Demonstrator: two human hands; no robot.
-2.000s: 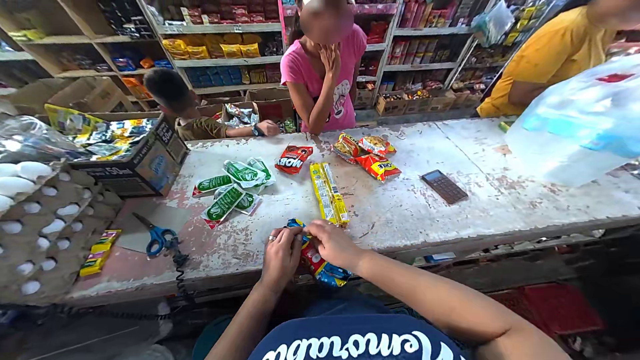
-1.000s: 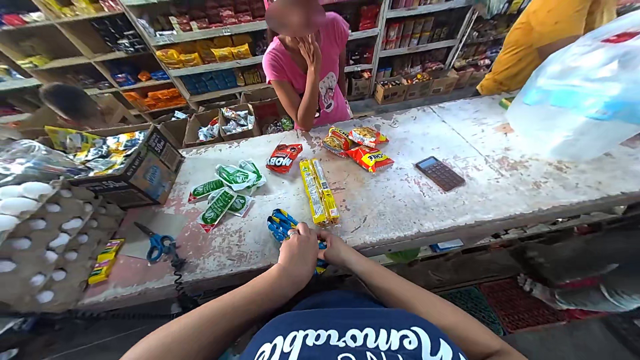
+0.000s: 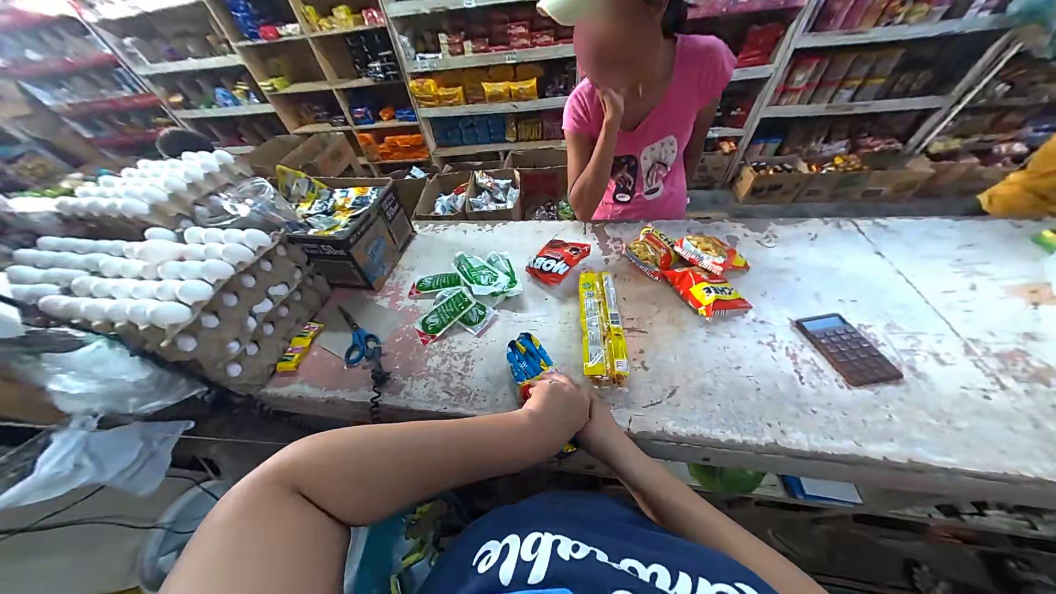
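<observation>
Both my hands are together at the near edge of the worn counter. My left hand (image 3: 558,406) grips a bunch of blue and yellow packets (image 3: 529,360), which stick out past its fingers. Pressed close beside it is my right hand (image 3: 597,425); its fingers are mostly hidden, and part of the bunch shows below the hands. Just beyond lie long yellow packets (image 3: 594,323) side by side. Green and white sachets (image 3: 450,315) are spread to the left. A red snack bag (image 3: 558,261) and several red and yellow snack bags (image 3: 708,290) lie farther back.
A calculator (image 3: 848,349) lies at right. Blue-handled scissors (image 3: 360,345) with a coiled cord and a small yellow packet (image 3: 299,346) are at left, by stacked egg trays (image 3: 247,322) and an open carton (image 3: 351,257). A person in a pink shirt (image 3: 660,124) stands across the counter.
The bunch of blue packets now points away from me over the counter, with my hands closed together at its near end. The view has swung to take in more of the left side.
</observation>
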